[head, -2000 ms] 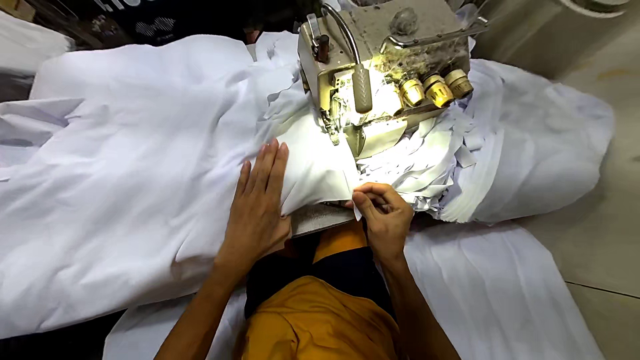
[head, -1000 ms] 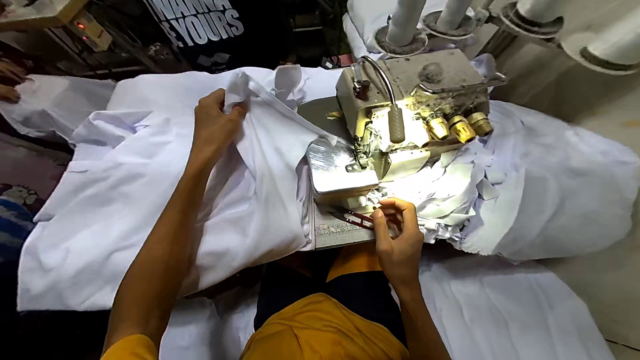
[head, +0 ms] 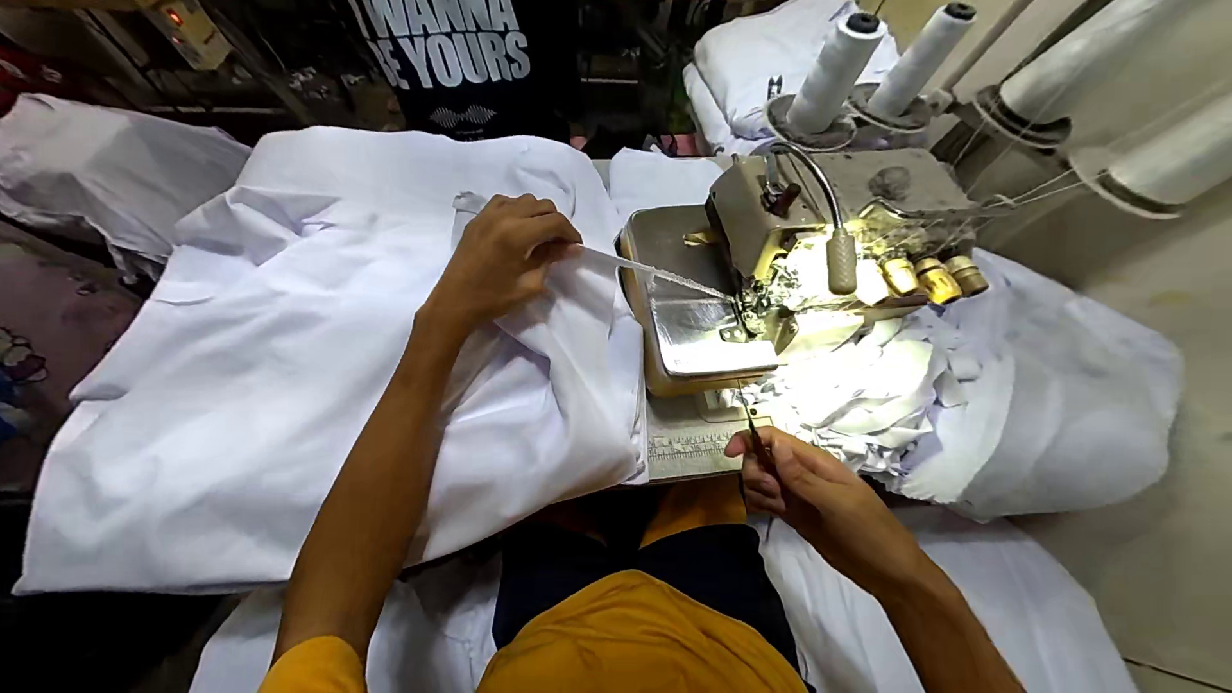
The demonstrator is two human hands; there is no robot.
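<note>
An overlock sewing machine (head: 751, 221) stands right of centre, its lamp lit over the needle area. My left hand (head: 510, 252) grips the edge of a piece of white fabric (head: 568, 337), left of the machine. From that hand a thin stitched thread chain (head: 674, 279) runs taut to the needle area. My right hand (head: 804, 491) holds small dark thread snips (head: 754, 428), tip pointing up, just below the machine's metal plate (head: 707, 327). Whether the blades are apart cannot be told.
A large spread of white fabric (head: 260, 385) covers the left side. White scraps (head: 847, 395) pile up right of the plate, against a full white bag (head: 1078, 385). Thread cones (head: 837, 72) stand behind the machine. Folded white fabric (head: 751, 58) lies at the back beside a black printed cloth (head: 462, 58).
My left hand has gone from flat on the fabric to gripping it farther up and left, uncovering the metal plate. My right hand has moved away from the fabric edge. The view has shifted upward.
</note>
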